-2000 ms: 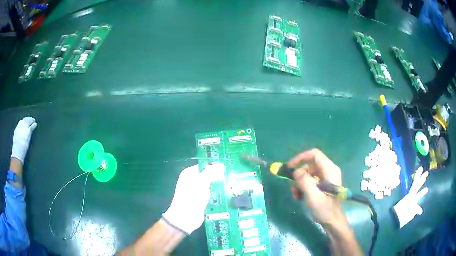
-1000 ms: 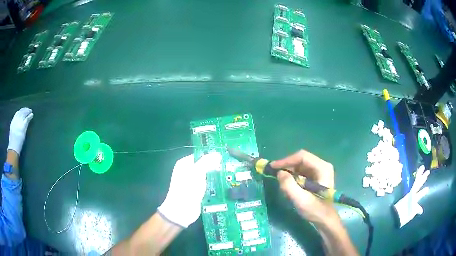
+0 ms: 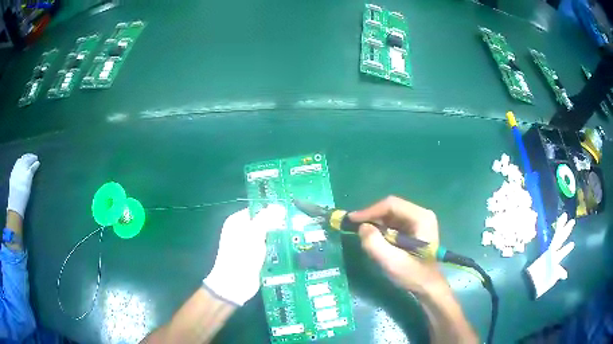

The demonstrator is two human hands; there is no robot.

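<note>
A green circuit board (image 3: 285, 295) with white connectors and a dark chip lies in front of me. My left hand (image 3: 243, 250), in a white glove, rests on its left edge and pinches the end of thin solder wire (image 3: 188, 206). The wire runs left to a bright green solder spool (image 3: 109, 204). My right hand (image 3: 402, 240) is bare and holds a yellow and black soldering iron (image 3: 346, 221) like a pen. The iron's tip is over the board's upper middle, close to the gloved fingertips; whether it touches cannot be told.
White connectors (image 3: 511, 213) lie piled at right, beside a blue stick tool (image 3: 531, 181), a spare white glove (image 3: 551, 261) and a dark iron stand (image 3: 551, 151). Several boards (image 3: 386, 46) lie across the far side. Another person's gloved hand (image 3: 23, 183) is at far left.
The board, both my hands and the spool appear shifted slightly left in view. The iron's tip has moved from right of the board's middle toward the gloved fingertips since the earliest frame.
</note>
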